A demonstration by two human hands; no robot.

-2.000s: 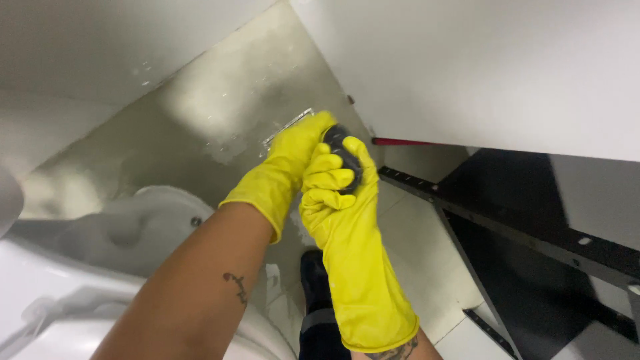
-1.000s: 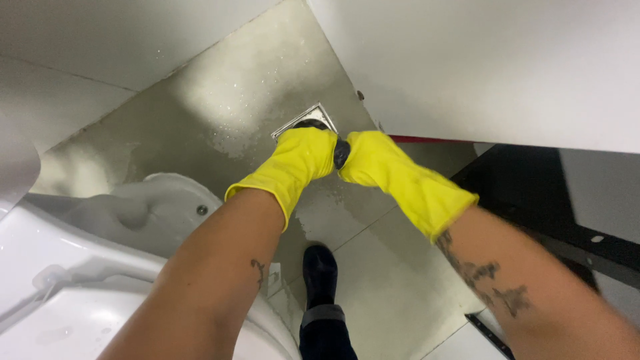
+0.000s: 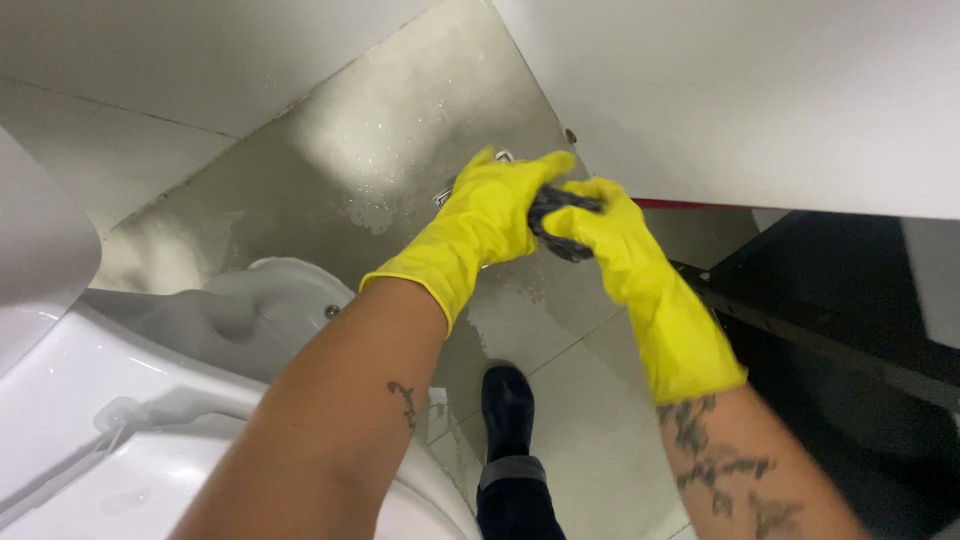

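Observation:
Both my hands wear yellow rubber gloves and meet above the wet tiled floor (image 3: 420, 112). My right hand (image 3: 592, 217) grips a bunched piece of dark, shiny material (image 3: 559, 225), which looks like a plastic bag. My left hand (image 3: 499, 206) is against the left side of that bunch, its thumb side raised over it; whether its fingers close on the material cannot be told. Behind and below my left hand, corners of a square metal floor drain (image 3: 444, 196) show, the rest of it hidden by the glove.
A white toilet (image 3: 150, 360) stands at the left, close to my left forearm. A white panel (image 3: 750, 97) fills the upper right, with a dark metal frame (image 3: 825, 322) below it. My dark boot (image 3: 508, 405) is on the floor between my arms.
A second ago my hands were low at the floor drain with the dark material; now they are together, slightly right of it. My right forearm has swung inward.

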